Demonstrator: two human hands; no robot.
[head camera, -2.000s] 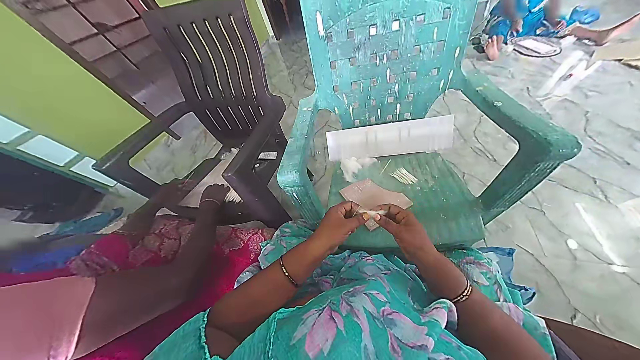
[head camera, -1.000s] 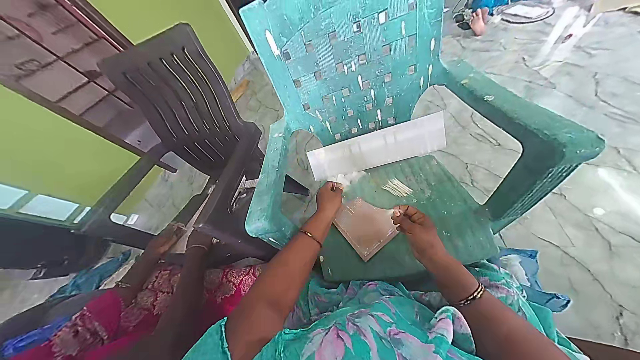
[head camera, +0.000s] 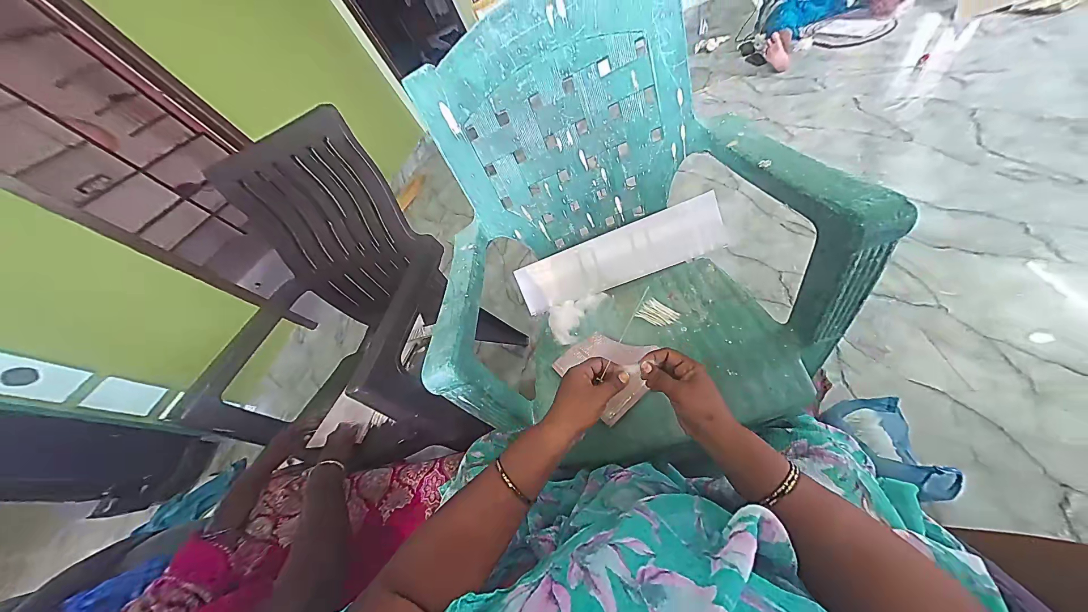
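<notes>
My left hand (head camera: 588, 393) and my right hand (head camera: 682, 387) are close together over the seat of a green plastic armchair (head camera: 731, 331). Fingertips of both hands pinch a small pale tuft, probably cotton, between them. Under the hands lies a flat brownish square board (head camera: 627, 408), partly covered. White cotton wool (head camera: 571, 318) rests behind it on the left, and a small bundle of thin white cotton wicks (head camera: 659, 312) lies to its right. A rolled white sheet (head camera: 625, 253) spans the back of the seat.
At left, a co-worker's hands (head camera: 340, 438) are over the seat of a dark plastic chair (head camera: 327, 221). The green chair's armrests (head camera: 816, 183) rise on both sides. Blue cloth (head camera: 892, 446) lies on the marble-patterned floor (head camera: 977, 297). Another person's foot (head camera: 776, 53) shows at the top.
My hands, apart at the board and the cotton wool one second ago, have come together over the board. The view has shifted somewhat.
</notes>
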